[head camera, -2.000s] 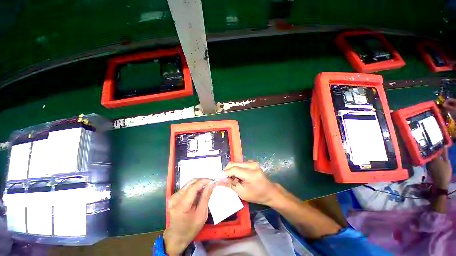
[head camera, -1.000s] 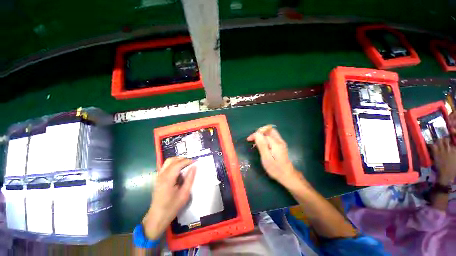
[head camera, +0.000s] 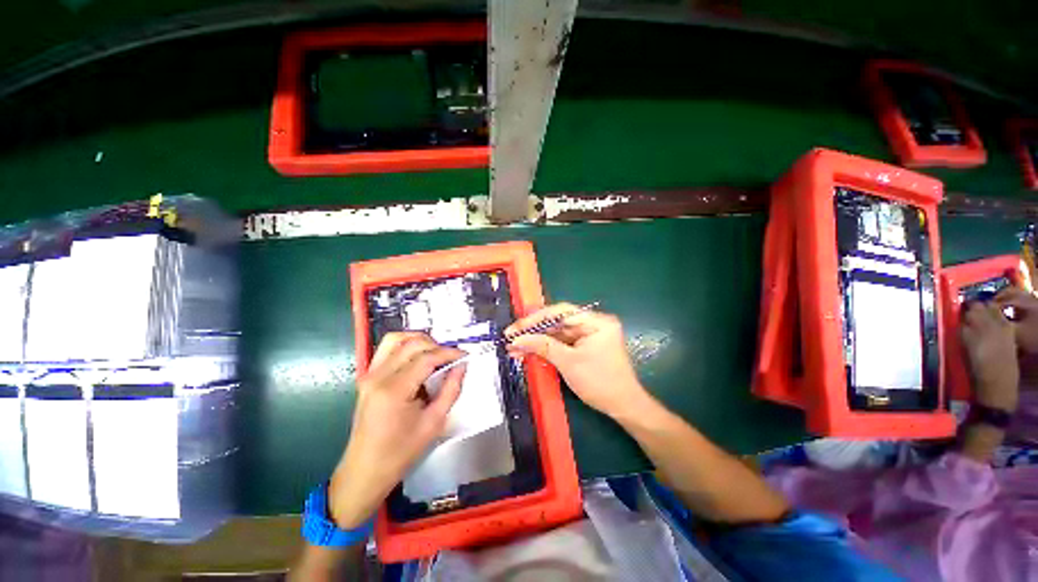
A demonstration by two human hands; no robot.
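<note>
A tablet unit [head camera: 521,432] with an open back lies in a red foam frame [head camera: 560,455] in front of me. A white battery [head camera: 472,438] lies in it below the circuit board. My left hand [head camera: 404,398] is over the left side of the tablet, its fingertips at the battery's upper edge; whether it grips anything is unclear. My right hand [head camera: 575,347] holds thin metallic tweezers [head camera: 552,324], a slim stick, between thumb and fingers at the upper right edge of the battery.
A clear tray of white batteries [head camera: 97,324] lies at left. Stacked red frames with a tablet [head camera: 817,296] stand at right. Another frame [head camera: 290,108] lies behind a grey metal upright [head camera: 526,108]. Another person's hands [head camera: 993,341] work at far right.
The white sheet held two seconds ago is gone from the hands. My right hand moved away right, then came back over the tablet with the tweezers. The camera view has shifted.
</note>
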